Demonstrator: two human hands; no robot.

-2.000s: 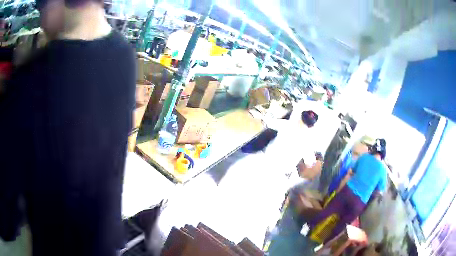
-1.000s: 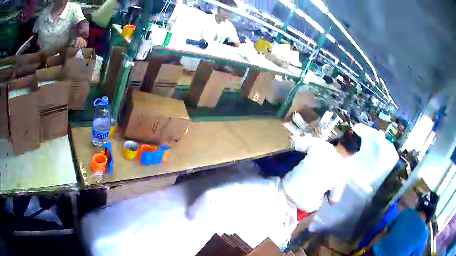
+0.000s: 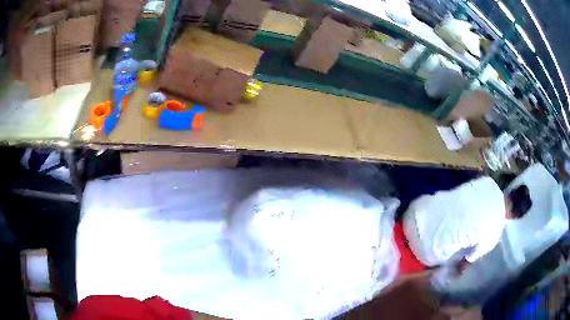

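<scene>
Neither of my hands is in view. Nearest in front is a large white wrapped bundle or bag [image 3: 312, 244] with small dark marks, standing against a pale white surface [image 3: 144, 231]. A brown cardboard piece [image 3: 394, 300] shows at the bottom edge, right of centre, cut off and blurred. A red thing, perhaps cloth [image 3: 125, 307], shows at the bottom left edge. What it belongs to cannot be told.
A long brown-topped bench [image 3: 300, 122] holds a carton [image 3: 209, 69], a water bottle [image 3: 125, 75] and blue and orange tape dispensers [image 3: 181, 117]. More cartons [image 3: 75, 47] stand at the left. A person in white [image 3: 456, 219] bends at the right.
The view has swung right and down, and the standing person in black has left it. The bench and white bundle look nearer. The fanned brown carton edges at the bottom are gone; the red thing has appeared.
</scene>
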